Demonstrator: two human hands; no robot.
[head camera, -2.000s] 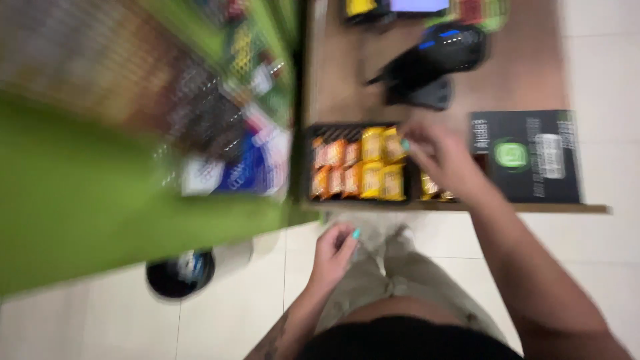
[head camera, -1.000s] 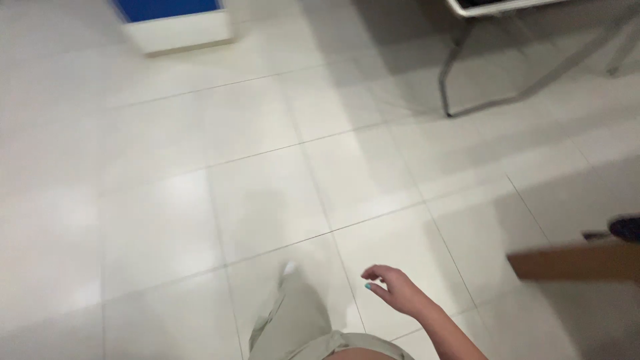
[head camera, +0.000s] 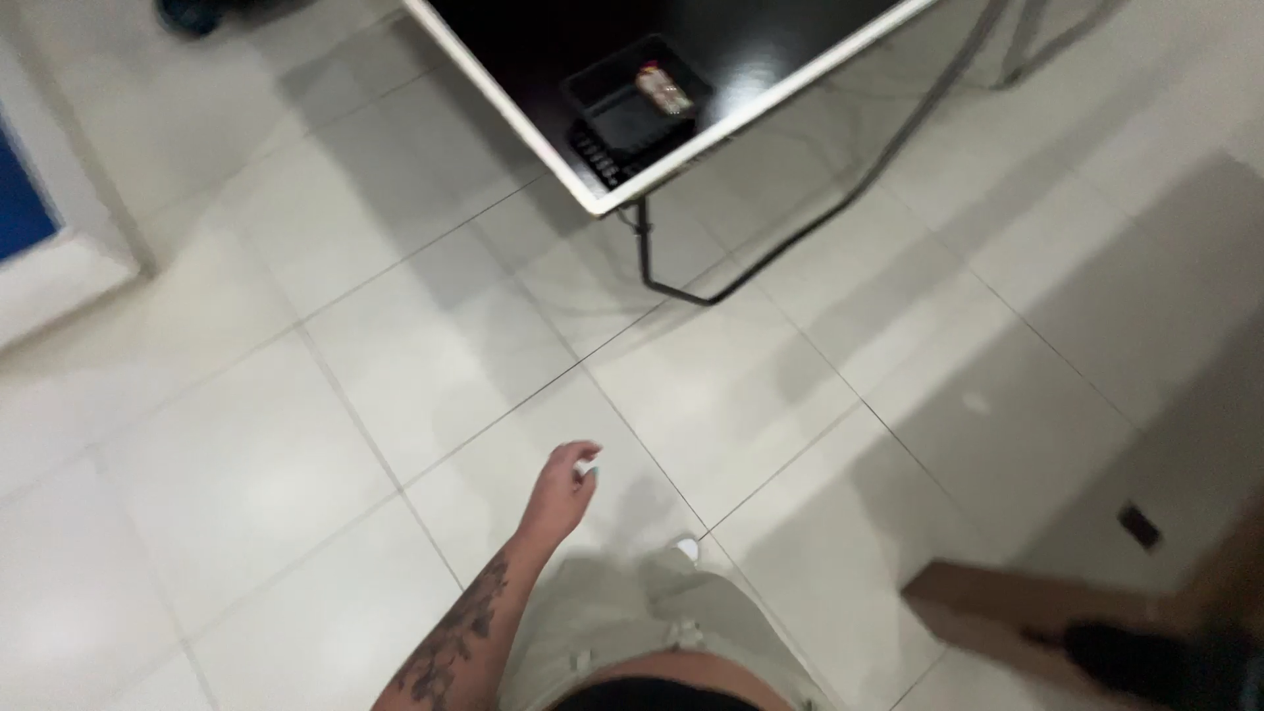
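My left hand (head camera: 561, 497) hangs over the tiled floor, fingers loosely curled and apart, with nothing in it. My right hand is out of view. Ahead stands a black-topped table (head camera: 513, 107) with a white rim. On its near corner rests a black plastic tray (head camera: 617, 111), which holds a small wrapped packet (head camera: 663, 89) with red and pale colours. The tray is blurred.
A bent dark metal leg (head camera: 780, 255) stands under the table. At the left is a white-edged blue unit (head camera: 79, 286). A brown wooden edge (head camera: 1027, 602) juts in at the lower right, with a blurred black object (head camera: 1126, 657) by it.
The wooden counter with snack packets and a scanner has left the view; the black-topped table with its tray has come in. My right hand has gone from view and my left hand has come in.
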